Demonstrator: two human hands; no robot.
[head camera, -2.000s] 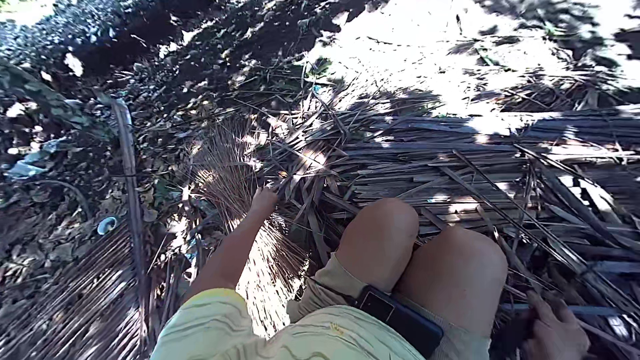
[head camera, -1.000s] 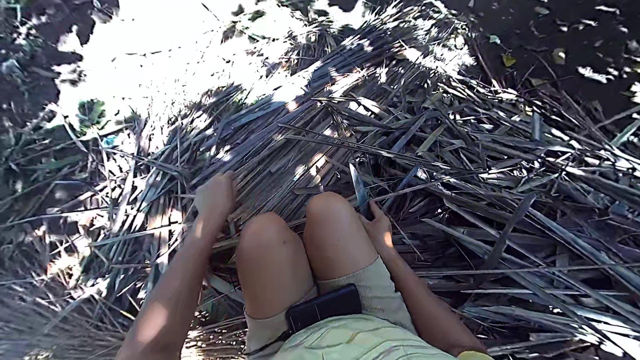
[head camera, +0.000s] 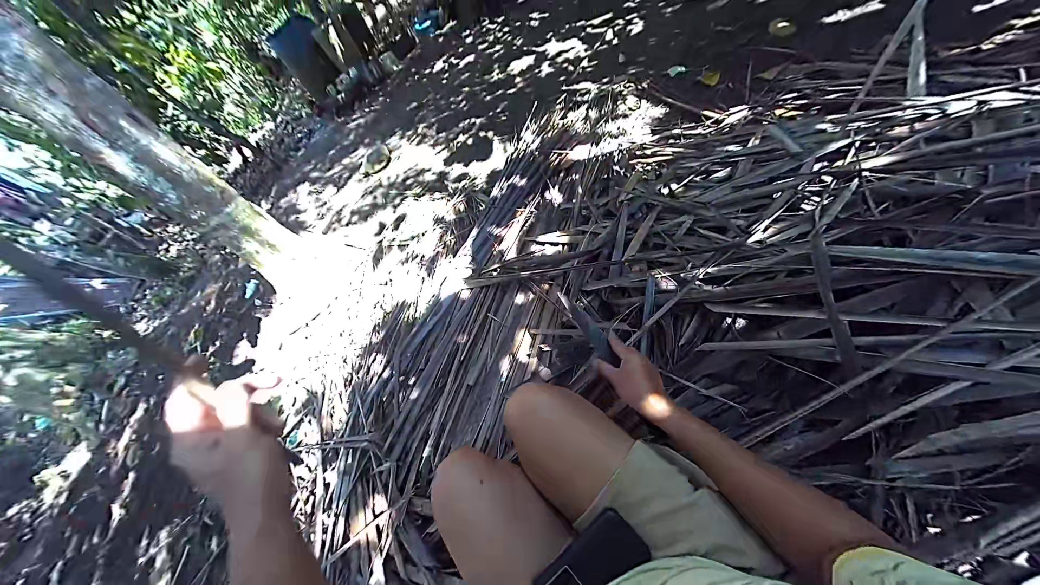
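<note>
My left hand (head camera: 223, 422), blurred and partly in bright sun, is raised at the left and closed on one end of a long, thin dry palm leaf strip (head camera: 89, 309), which runs up to the left edge. Beyond my right knee, my right hand (head camera: 632, 375) grips the handle of a knife (head camera: 591, 327) whose blade points up and left. Under and around the knife lie dry palm leaves (head camera: 455, 349) in a flattened layer in front of my knees.
A thick heap of dry palm fronds (head camera: 918, 325) spreads over the right side. A tree trunk (head camera: 154, 162) leans at the upper left, beside green plants. A dark container (head camera: 302, 57) stands at the far back. A black phone or pouch (head camera: 597, 552) rests on my lap.
My left hand has moved from the leaves by my knee out to the left, now with a strip in it. My right hand still holds the knife. The view has swung strongly.
</note>
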